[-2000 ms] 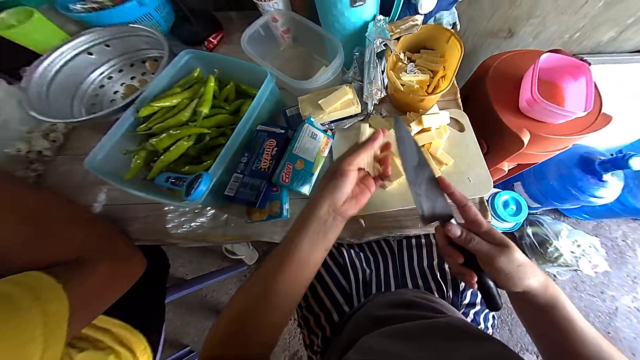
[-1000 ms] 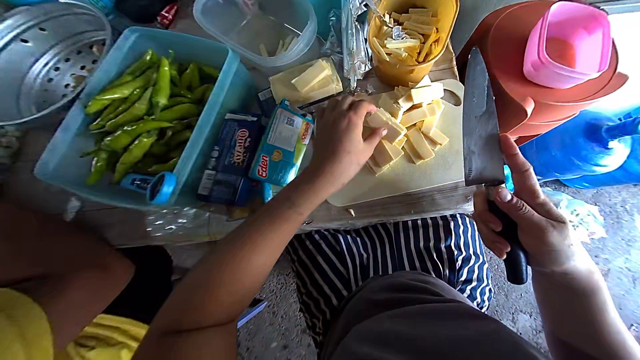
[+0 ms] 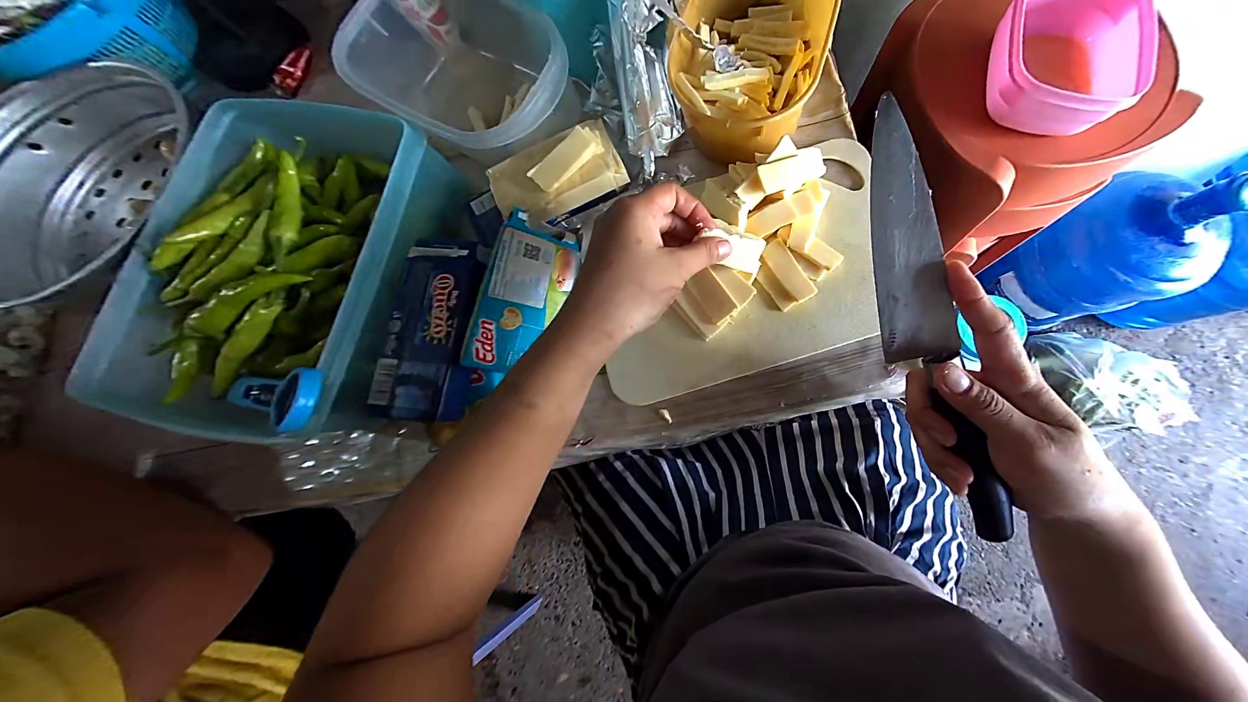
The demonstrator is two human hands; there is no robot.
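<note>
Between thumb and fingers, my left hand (image 3: 648,258) pinches a pale piece of cheese (image 3: 738,251) above the cutting board (image 3: 663,369). Cut cheese slabs (image 3: 788,275) lie in a loose pile on the board beside it. My right hand (image 3: 1014,419) grips the black handle of a kitchen knife (image 3: 907,244), its broad blade pointing away from me at the board's right edge. Behind the board, a yellow container (image 3: 726,132) holds cheese sticks. More cheese blocks (image 3: 568,161) rest on an opened wrapper to the left of the board.
A blue bin (image 3: 117,366) of green chili peppers (image 3: 249,244), cheese boxes (image 3: 429,322) and a clear tub (image 3: 439,97) stand left. A colander (image 3: 78,166) is beyond. At right are a pink container (image 3: 1072,68) on red-brown plastic and blue water jugs (image 3: 1102,253). Another person sits at left.
My left hand was open over the board two seconds ago and now pinches a cheese piece. The knife has moved from over the cheese to the board's right edge.
</note>
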